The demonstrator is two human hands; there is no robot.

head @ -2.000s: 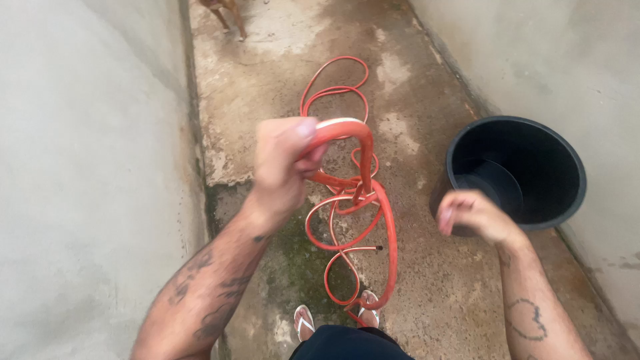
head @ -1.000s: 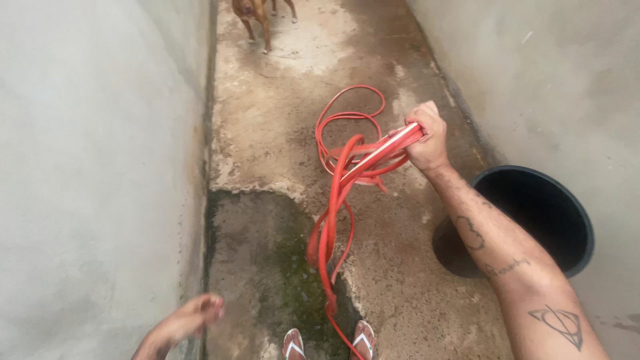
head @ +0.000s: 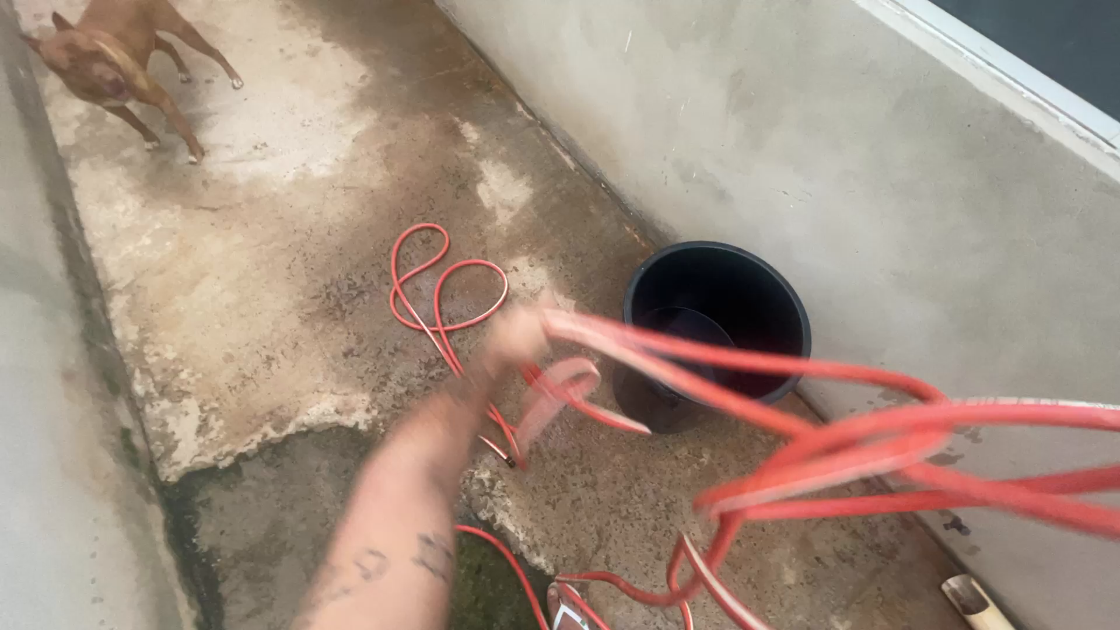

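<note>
My left hand [head: 518, 337], blurred by motion, is closed around a strand of the red garden hose [head: 875, 429] with a white stripe. From this hand the hose stretches in tangled loops to the right edge of the view, passing in front of the black bucket [head: 717, 262]. More of the hose lies in loops on the concrete floor beyond my hand, and a dark-tipped end rests just below it. Other strands hang or lie near my sandalled foot [head: 567, 610]. My right hand is out of view.
A brown dog [head: 114, 66] stands on the floor at the upper left. Grey walls [head: 840, 175] run along both sides of the passage, with the bucket beside the right one. A pale tube-like object [head: 976, 604] is at the lower right.
My left hand, holding nothing at the lower left one second ago, has come across to the hose. The right hand, which held the hose, has left the view. The view has swung right.
</note>
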